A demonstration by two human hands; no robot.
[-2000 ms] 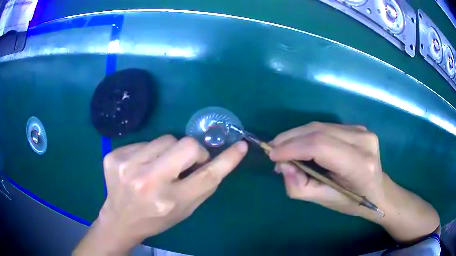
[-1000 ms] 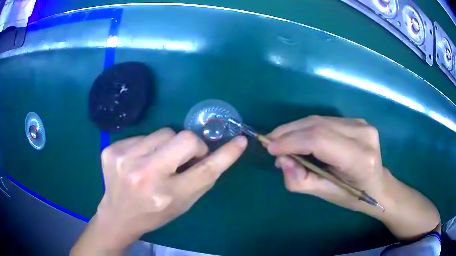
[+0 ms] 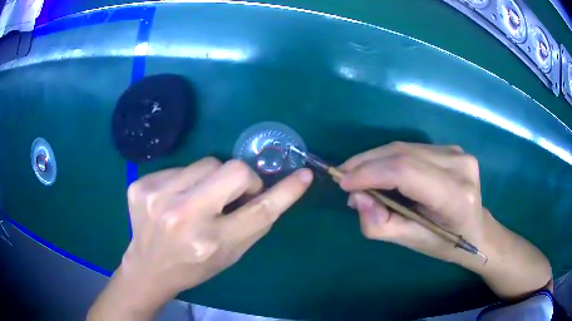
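Note:
A clear ribbed loose lens with a round shiny centre lies on the green surface. My left hand is at its lower left, index fingertip at the lens's lower right edge, other fingers curled at its lower left rim. My right hand holds a thin hand pick with a brown-gold handle and metal ends, pen-like. Its metal tip rests on or just over the right part of the lens; exact contact cannot be told. The lens's lower edge is partly hidden by my left fingers.
A black pad with light specks lies left of the lens. Another loose lens lies far left. Blue tape crosses the green surface. Silver lens plates stand in a row at the upper right. A white paper sheet shows upper left.
The lens plates at the upper right have shifted right and down along their row. The pick's tip has moved slightly on the lens. Both hands keep nearly the same pose.

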